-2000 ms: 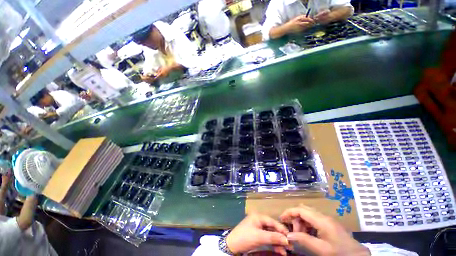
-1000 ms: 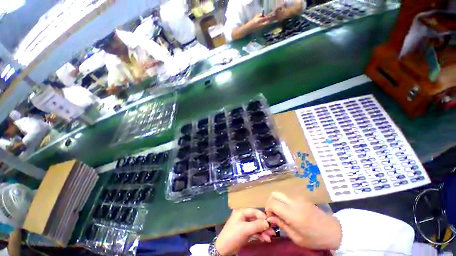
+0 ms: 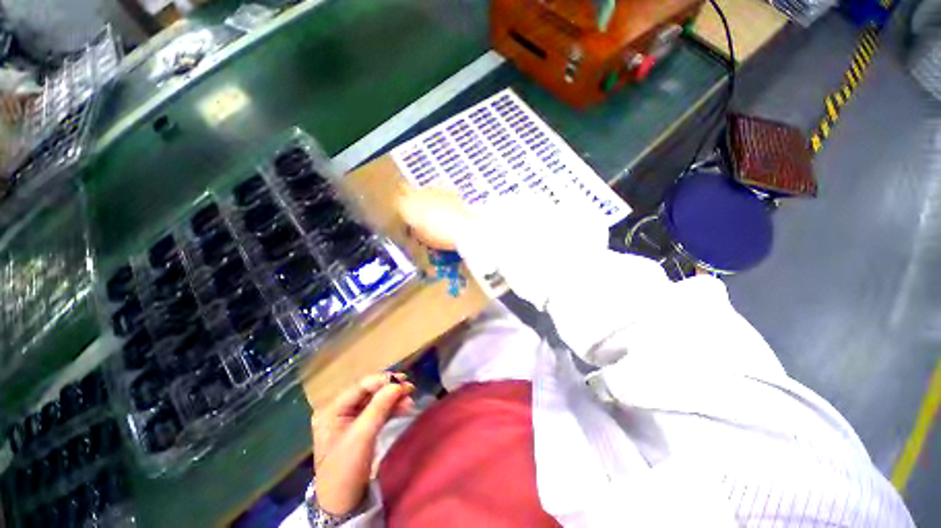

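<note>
My left hand [image 3: 353, 425], with a metal wristwatch, is low at the front. Its fingertips pinch a small dark part [image 3: 396, 381], probably a black housing, mostly hidden by the fingers. My right hand [image 3: 433, 217] is stretched forward over the brown cardboard sheet [image 3: 408, 328], at the left edge of the white adhesive sheet [image 3: 508, 139]. Its fingers are blurred, and I cannot tell whether they hold anything. Blue scraps [image 3: 449, 273] lie just below my right hand. The clear blister tray [image 3: 244, 363] full of black housings stands left of the cardboard.
A second filled tray [image 3: 64, 454] is at the lower left, and an empty clear tray [image 3: 41, 273] lies at the left. An orange-red machine [image 3: 578, 46] stands at the back. A round blue stool [image 3: 719, 222] and a dark red crate [image 3: 771, 155] are at the right.
My hands were together at the fingertips and are now apart. My right hand has reached forward to the sheet; my left stays low with the part. The view has swung right and down.
</note>
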